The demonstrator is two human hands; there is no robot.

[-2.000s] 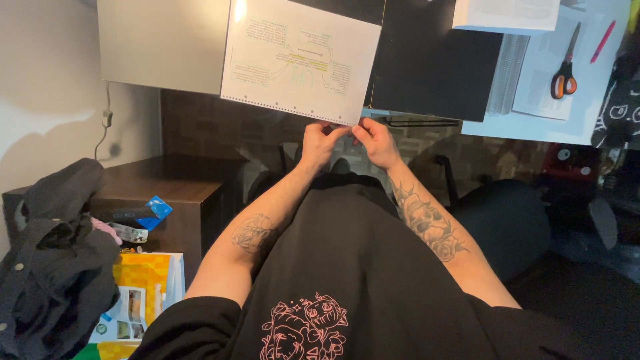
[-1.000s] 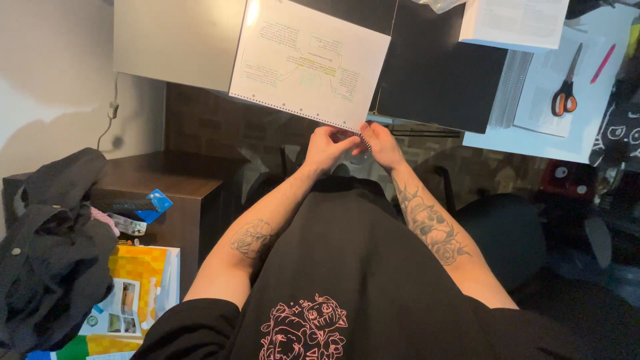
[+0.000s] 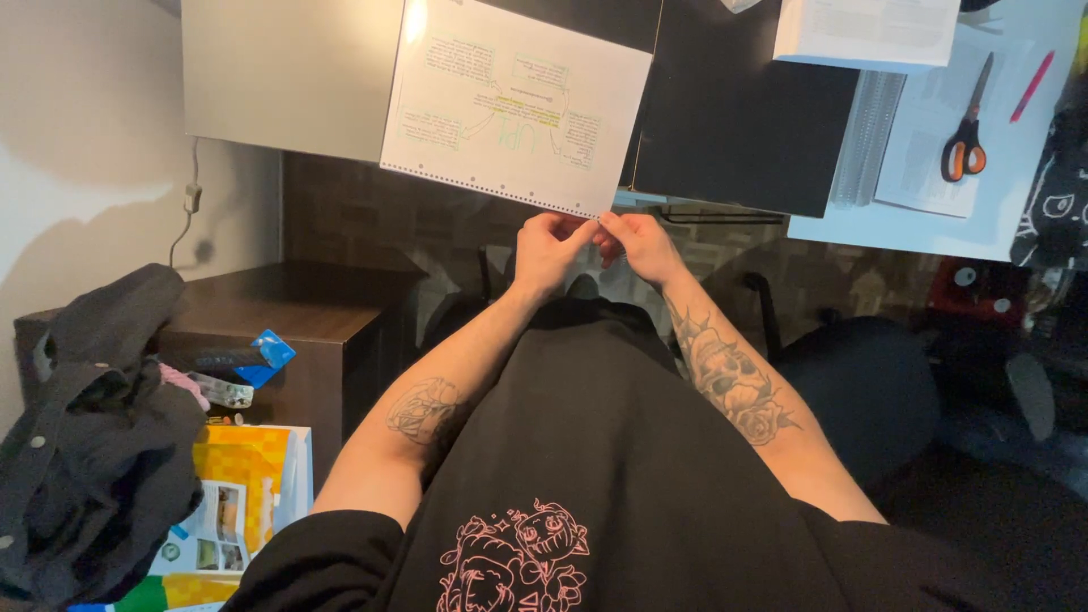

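A white sheet of paper [image 3: 510, 110] with a row of binding holes along its near edge bears writing, arrows and yellow highlighting. It lies over the light and dark tops in front of me. Both hands are at its near right corner. My left hand [image 3: 548, 246] has its thumb and fingers pinched together just under the edge. My right hand [image 3: 637, 242] has its thumb on the corner of the sheet. The fingertips nearly meet; a spiral wire is hard to make out between them and is largely hidden.
Scissors with orange and black handles [image 3: 965, 153] and a pink pen [image 3: 1033, 85] lie at the right, by a thick paper stack [image 3: 867, 34]. A dark wooden cabinet [image 3: 280, 297] stands at the left, with a dark garment [image 3: 102, 425] beside it. A chair [image 3: 858, 408] is at the right.
Both hands stay at the sheet's near right corner, with small finger movements. A dark spiral wire that showed by my right hand one second ago is now hardly visible.
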